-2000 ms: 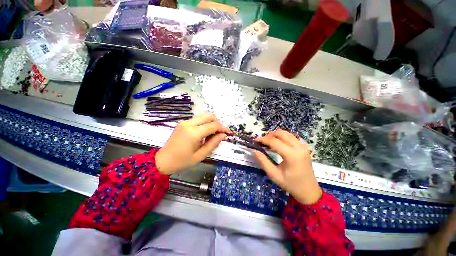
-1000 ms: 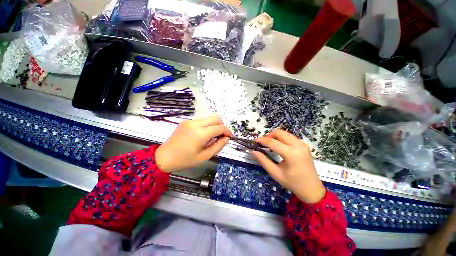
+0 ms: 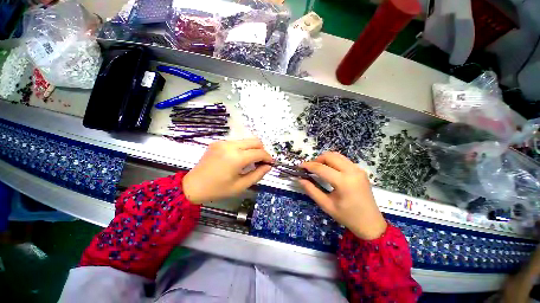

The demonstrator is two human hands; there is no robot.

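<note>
My left hand [image 3: 230,168] pinches one end of a thin dark strip between thumb and fingers, above the trough's front edge. My right hand [image 3: 338,188] holds slim dark tweezers [image 3: 303,174] whose tip points left to the strip; strip and tip overlap, so whether they touch is unclear. A small heap of tiny dark components [image 3: 287,151] lies just behind my fingertips. A stack of dark reddish-brown strips [image 3: 199,121] lies to the left, with blue-handled cutters [image 3: 185,86] behind it. A row of blue circuit boards [image 3: 293,216] runs on the rail below my hands.
A black tray [image 3: 122,94] stands left of the strips. White connectors [image 3: 263,112], dark leaded parts [image 3: 343,127] and greenish-grey parts [image 3: 404,164] lie in heaps. Clear bags [image 3: 482,168] are at the right, others at the left and behind. A red cylinder [image 3: 378,42] stands on the back ledge.
The tweezers in my right hand have shifted from a steeper slant to lie more level beside the strip. Both hands stay almost in place. The view has shifted slightly.
</note>
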